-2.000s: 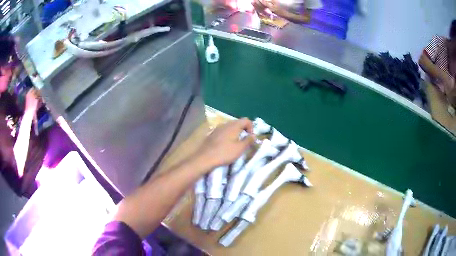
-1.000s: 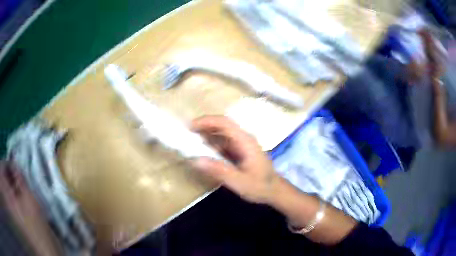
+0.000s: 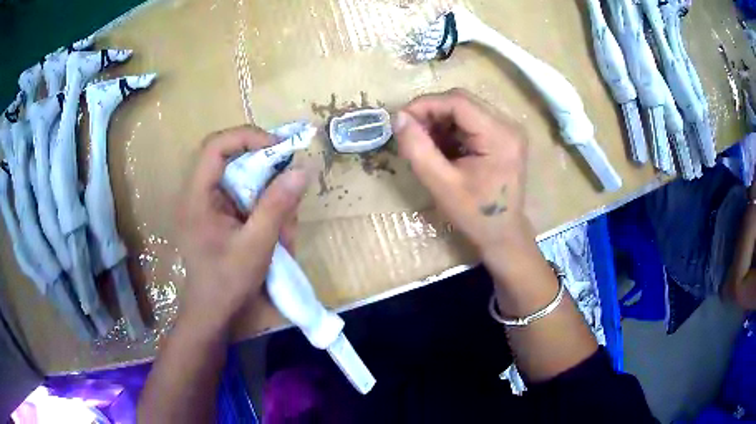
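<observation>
My left hand (image 3: 240, 215) is closed around a white leg-and-foot piece (image 3: 294, 290). Its foot end points up and right toward the dish, and its narrow grey shank end hangs past the table's front edge. The small white dish (image 3: 361, 131) with a greyish inside sits on the tan cardboard square (image 3: 348, 186), with brown spots around it. My right hand (image 3: 468, 157) is at the dish's right rim, thumb and index fingertips pinched together. Whether a thin stick is between them cannot be told.
Several leg pieces (image 3: 70, 182) lie grouped at the left. One leg piece (image 3: 530, 70) lies behind my right hand. Another group (image 3: 655, 83) lies at the far right. A blue tote (image 3: 609, 290) with white contents stands below the table's front edge. A person's arm (image 3: 742, 265) shows at the right edge.
The view has swung back over the dish. My left hand, blurred at the left edge before, now holds a leg piece. My right hand has let go of the white piece and is beside the dish.
</observation>
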